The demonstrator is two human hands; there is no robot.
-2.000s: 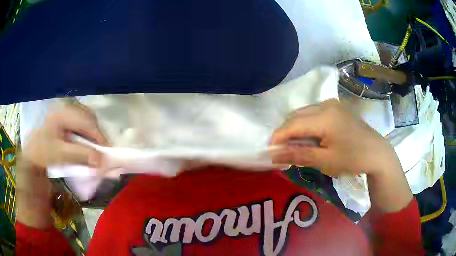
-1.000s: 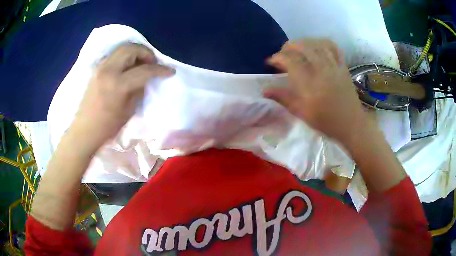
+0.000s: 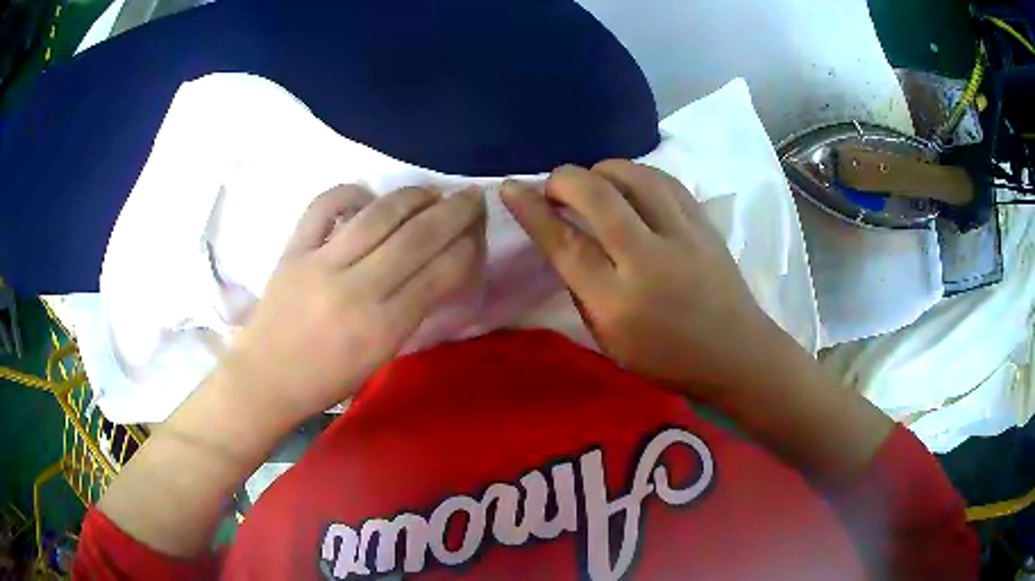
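A white garment [image 3: 244,170] lies over the near edge of the navy padded board [image 3: 454,80] and hangs down toward my body. My left hand [image 3: 380,267] is left of centre, its fingertips pinching the upper edge of the white garment. My right hand [image 3: 636,261] is just right of it, with thumb and index fingertips on the same edge. The fingertips of both hands are close together, with a narrow strip of cloth between them. The cloth under both palms is hidden.
A steam iron [image 3: 880,173] with a brown handle lies at the right on the white table cover [image 3: 772,51], partly over a stained iron rest [image 3: 970,255]. More white cloth [image 3: 987,363] hangs at the right. A yellow wire rack [image 3: 62,426] stands at lower left.
The white garment has been drawn up over the board's near edge and spread wider at both sides. My hands have moved inward from being apart to nearly touching at the centre.
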